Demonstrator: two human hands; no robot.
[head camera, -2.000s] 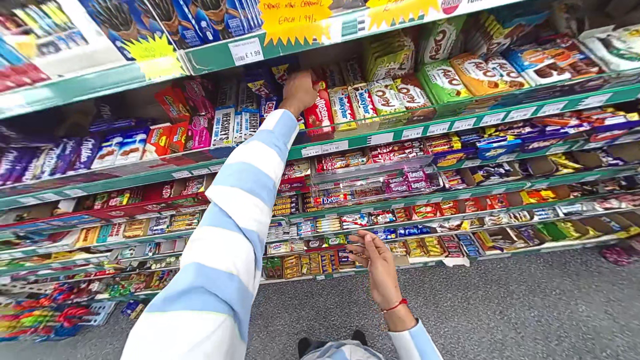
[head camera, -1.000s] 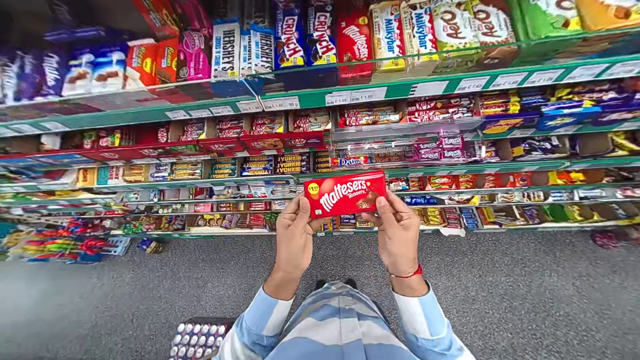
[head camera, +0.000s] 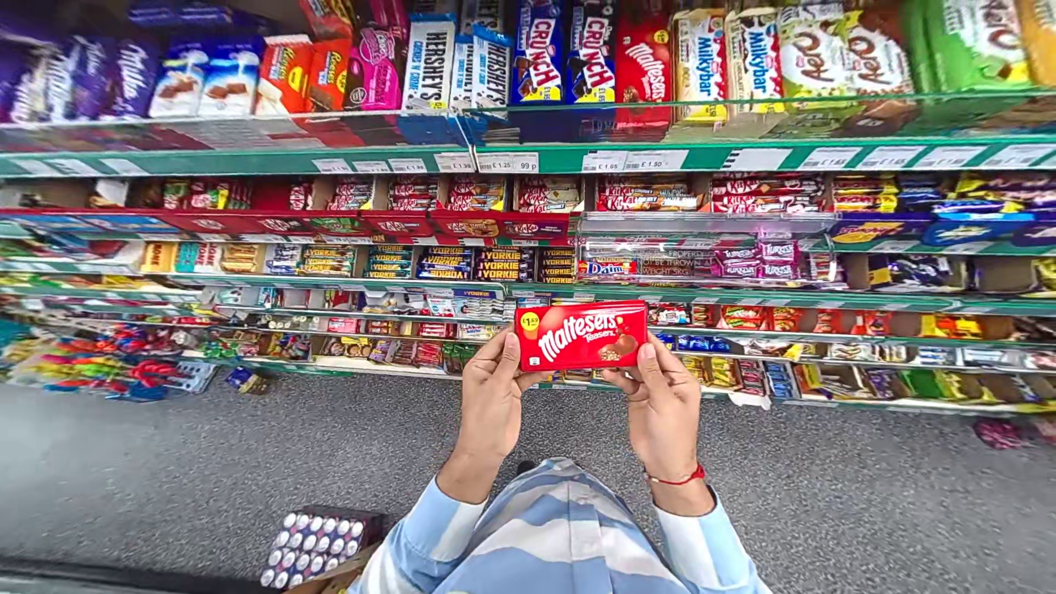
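A red Maltesers Teasers chocolate bar (head camera: 582, 334) is held level before the lower shelves, its printed front facing me. My left hand (head camera: 492, 396) grips its left end, thumb on the front. At its right end my right hand (head camera: 664, 400), with a red string on the wrist, has its thumb on the corner and fingers curled at the edge. Another red Maltesers bar (head camera: 643, 62) stands on the upper shelf, between blue Crunch bars (head camera: 591, 54) and Milkybar bars (head camera: 700, 66).
Green-edged shelves (head camera: 561, 159) with clear front lips span the view, holding KitKat bars (head camera: 623, 194), Yorkie bars (head camera: 503, 264) and other sweets. A pack of cans (head camera: 322, 540) sits on the grey speckled floor (head camera: 825, 487) at lower left. Colourful packets (head camera: 115, 355) hang at far left.
Two seconds ago my left hand reached into the upper shelf by the Maltesers bars, and my right hand was bare. A Maltesers bar came down between both hands, where it stays.
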